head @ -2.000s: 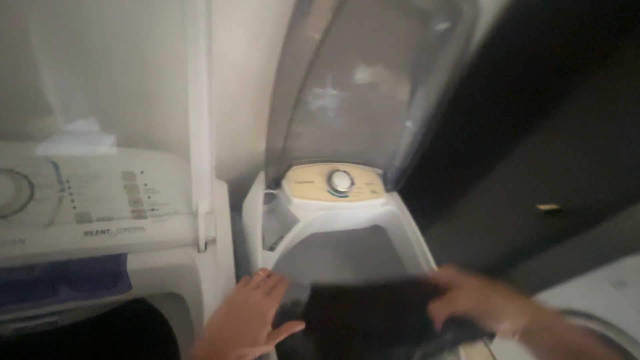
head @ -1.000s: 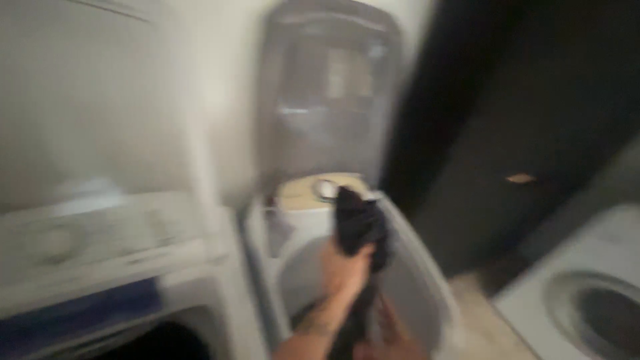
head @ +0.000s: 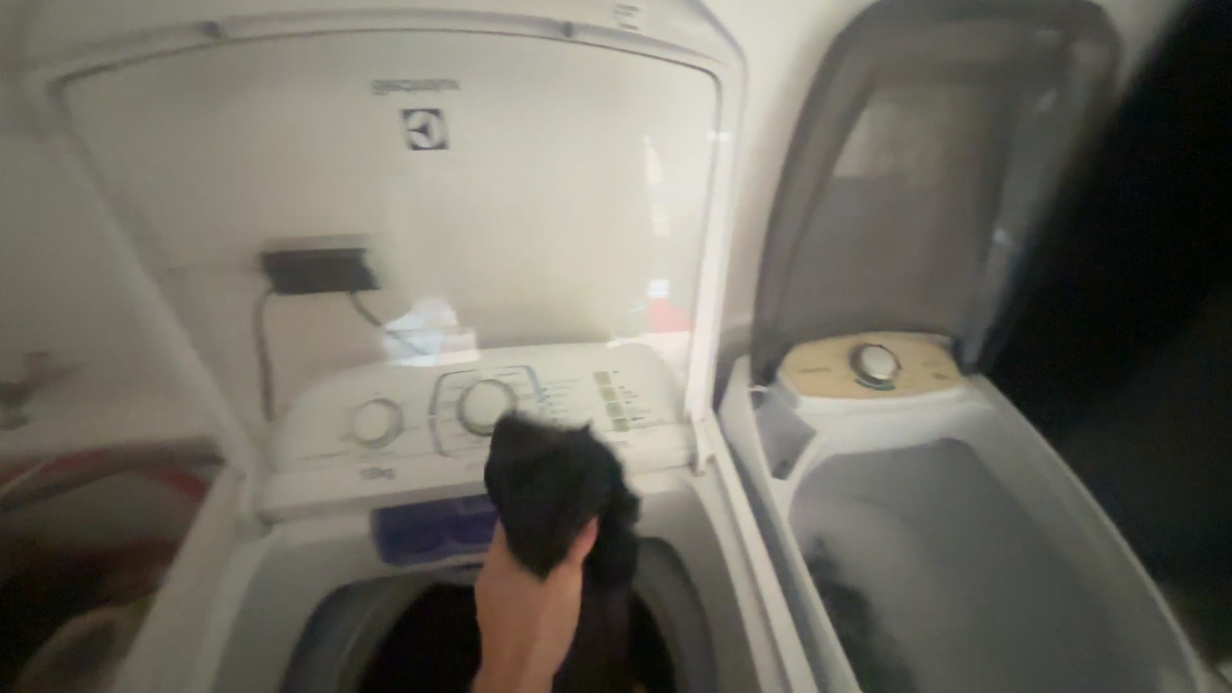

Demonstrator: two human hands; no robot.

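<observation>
My left hand (head: 534,597) is closed around a bunched black cloth garment (head: 553,491), raised above the open drum mouth of a white top-load washing machine (head: 318,491). Part of the garment hangs down on the right of the hand. Dark contents (head: 423,635) show inside the drum below. My right hand is out of view. To the right stands a smaller white washer tub (head: 972,558) with its lid up and dark cloth (head: 847,616) low inside at the left. The picture is blurred.
The big washer's raised lid (head: 539,192) stands behind the control panel (head: 568,395). A smoky translucent lid (head: 914,221) rises behind the smaller tub's dial (head: 876,364). A purple tray (head: 433,529) lies at the drum's rear edge. A dark surface borders the right.
The view has swung left toward the big washer. My left hand and the black garment have moved from over the smaller tub to over the big washer. My right hand has left the view.
</observation>
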